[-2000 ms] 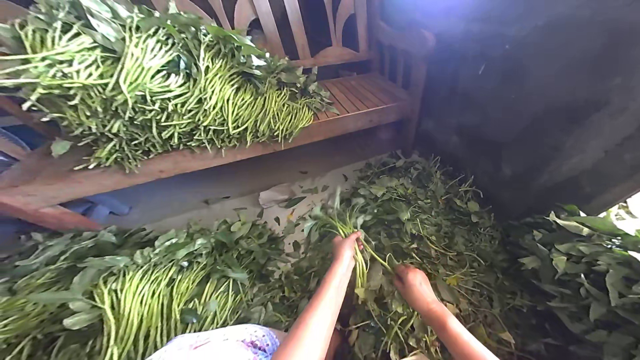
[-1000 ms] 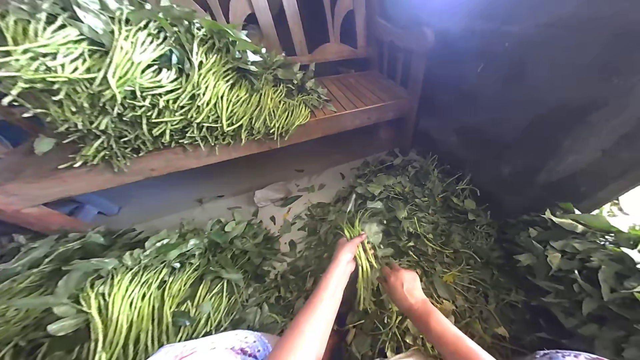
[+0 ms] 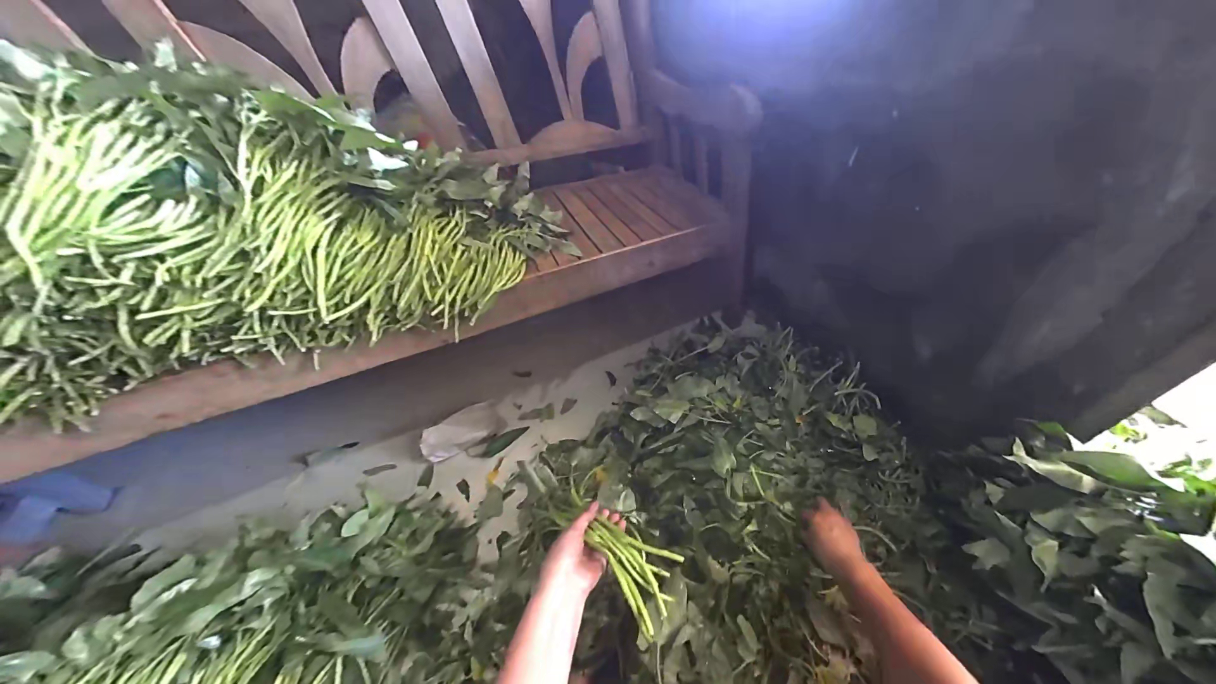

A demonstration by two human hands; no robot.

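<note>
A small bunch of long green leafy stems (image 3: 635,562) lies in my left hand (image 3: 575,556), the cut ends pointing down to the right and the leaves up to the left. To the right, my right hand (image 3: 832,537) is at a loose heap of leafy greens (image 3: 722,456) on the floor; its fingers are dark and partly lost among the leaves, so whether it grips a stem cannot be told. At the lower left lies a row of sorted stems with leaves (image 3: 285,589).
A wooden bench (image 3: 627,214) across the back carries a big pile of bundled greens (image 3: 285,228). More leaves (image 3: 1073,541) are heaped at the right, below a dark wall (image 3: 931,190). A crumpled pale scrap (image 3: 461,432) and loose leaves lie on the floor. Blue cloth (image 3: 52,503) is at the left.
My right hand has moved away from my left hand, to the right over the heap. The bunch in my left hand has tilted, its stem ends now pointing down to the right.
</note>
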